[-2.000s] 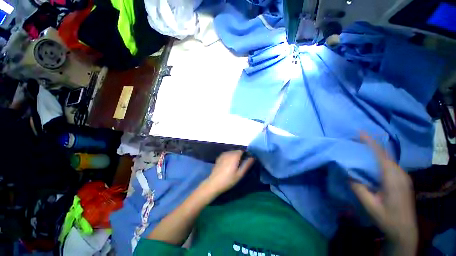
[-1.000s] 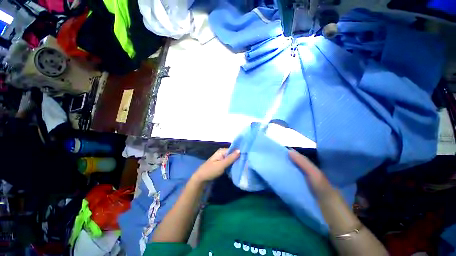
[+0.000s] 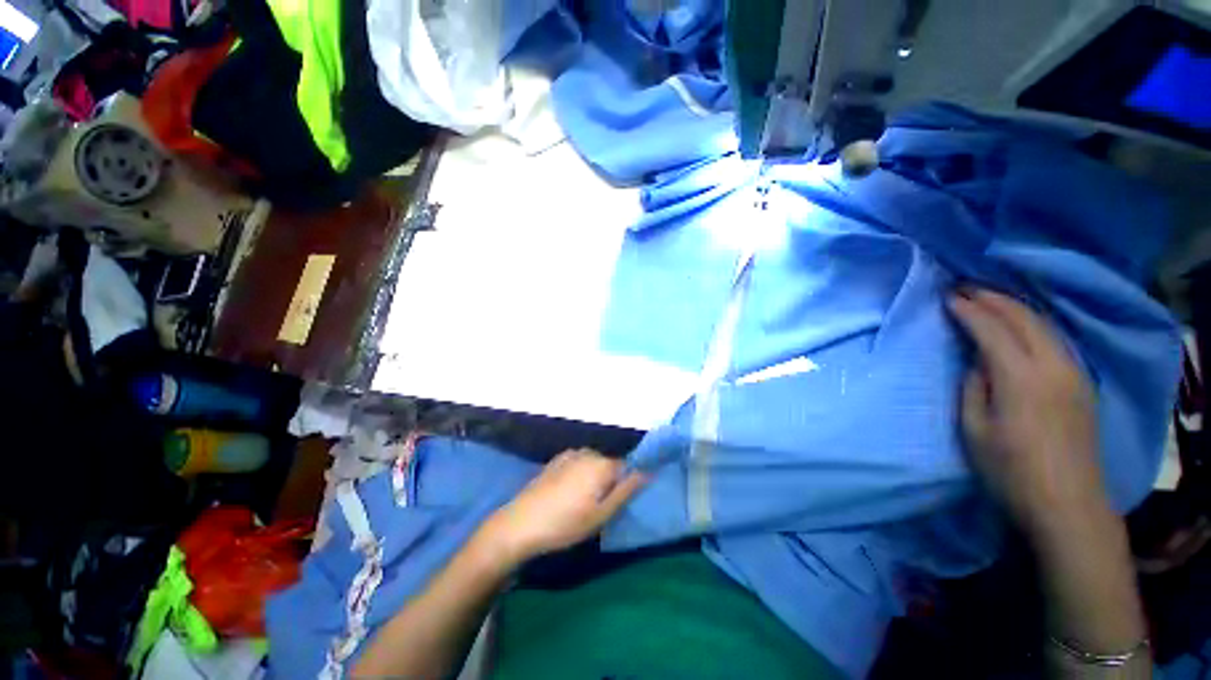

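Note:
Light blue fabric (image 3: 850, 412) runs from the needle area (image 3: 762, 193) towards me and hangs over the table's front edge. A narrow whitish strip (image 3: 724, 326) runs down it from the needle. My left hand (image 3: 565, 502) pinches the fabric's left edge at the table's front edge. My right hand (image 3: 1029, 399) lies on the fabric at the right, fingers bent on a fold; whether it grips is unclear. The pale sewing machine head (image 3: 983, 53) stands at the top right.
A white tabletop (image 3: 518, 279) lies left of the fabric. A brown tabletop (image 3: 299, 292), a second machine with a handwheel (image 3: 120, 162), bottles (image 3: 219, 452), and black, neon-yellow and orange cloth are at the left. Blue cloth with a patterned strip (image 3: 365, 585) hangs at the lower left.
The fabric near me is spread flatter, showing more of the whitish strip. My right hand has moved up and right onto the fabric; my left hand has shifted slightly down and still pinches the edge.

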